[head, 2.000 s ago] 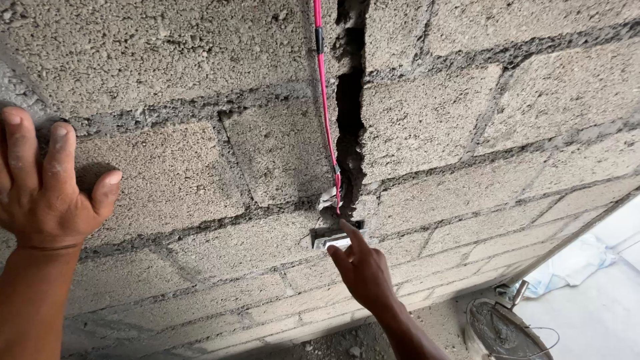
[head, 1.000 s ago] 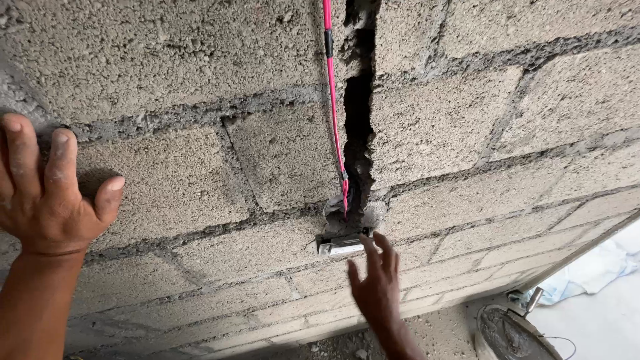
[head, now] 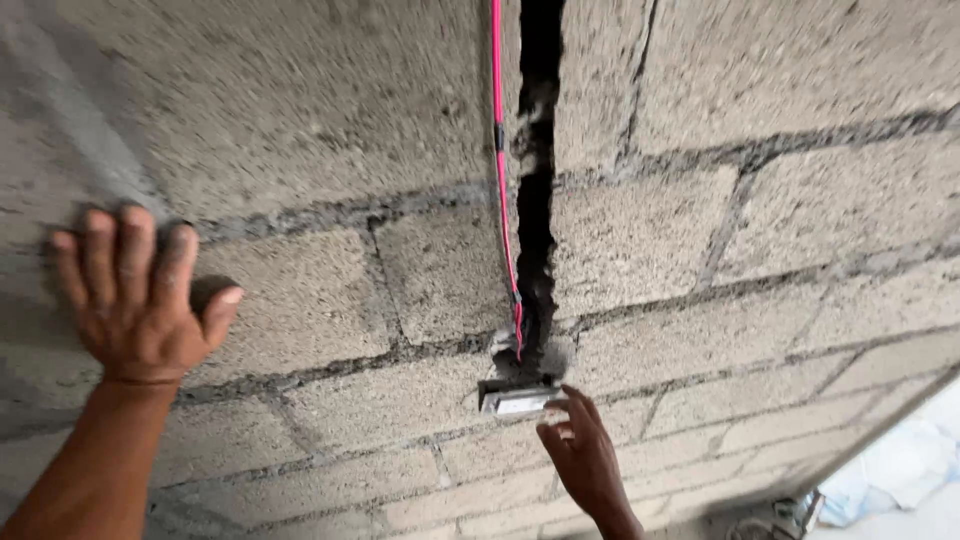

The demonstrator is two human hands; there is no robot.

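Flat on the concrete block wall (head: pixel 300 292), my left hand (head: pixel 146 292) rests with its fingers spread. My right hand (head: pixel 581 442) has its bent fingers at the right end of a metal electrical box (head: pixel 521 403) set in the wall; whether it grips the box cannot be told. Above the box a dark vertical chase (head: pixel 536 210) runs up through the blocks. A pink wire (head: pixel 504 202) with a dark band of tape hangs along the chase's left edge, its lower end just above the box.
At the lower right, a partly cut-off container (head: pixel 757 529) stands near the wall's foot, with a handle-like piece (head: pixel 812 514) beside it. Pale blue and white sheeting (head: pixel 885 472) lies beyond. Rough mortar joints cross the wall.
My right hand has moved from the pink wire's lower end to the right end of the box. My left hand has stayed on the wall.
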